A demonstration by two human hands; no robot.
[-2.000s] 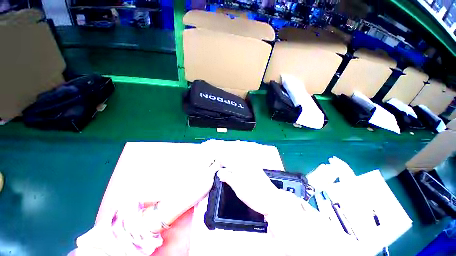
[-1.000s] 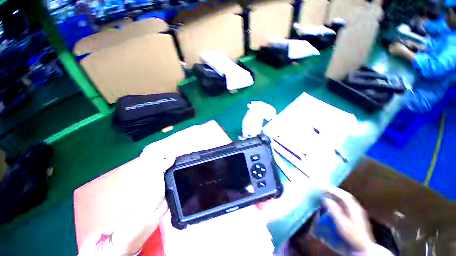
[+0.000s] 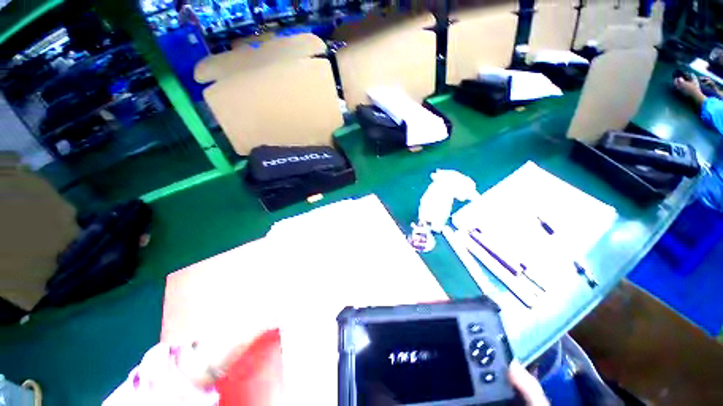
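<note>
The black diagnostic scanner point(image 3: 428, 357) is low in front of me, screen side up, cut off by the bottom edge. Small light characters show on its dark screen, and its round keypad is at the right. My right hand point(image 3: 529, 386) grips the scanner's lower right side; only part of it shows. My left hand point(image 3: 234, 353) is left of the scanner, washed out against the white sheets point(image 3: 341, 254), beyond a patterned sleeve. Its fingers cannot be made out. The red mat point(image 3: 255, 373) shows beside it.
Open boxes line the back; one holds a TOPDON case point(image 3: 297, 166). A crumpled white cloth point(image 3: 444, 198) and white paper point(image 3: 547, 206) with thin dark sticks lie right of the sheets. Another box point(image 3: 626, 170) holds a scanner. A person's hand point(image 3: 688, 83) is far right.
The scanner has moved lower and to the right in view, and characters now show on its screen. My right hand has come from below the bench edge onto its right side. The view has shifted left.
</note>
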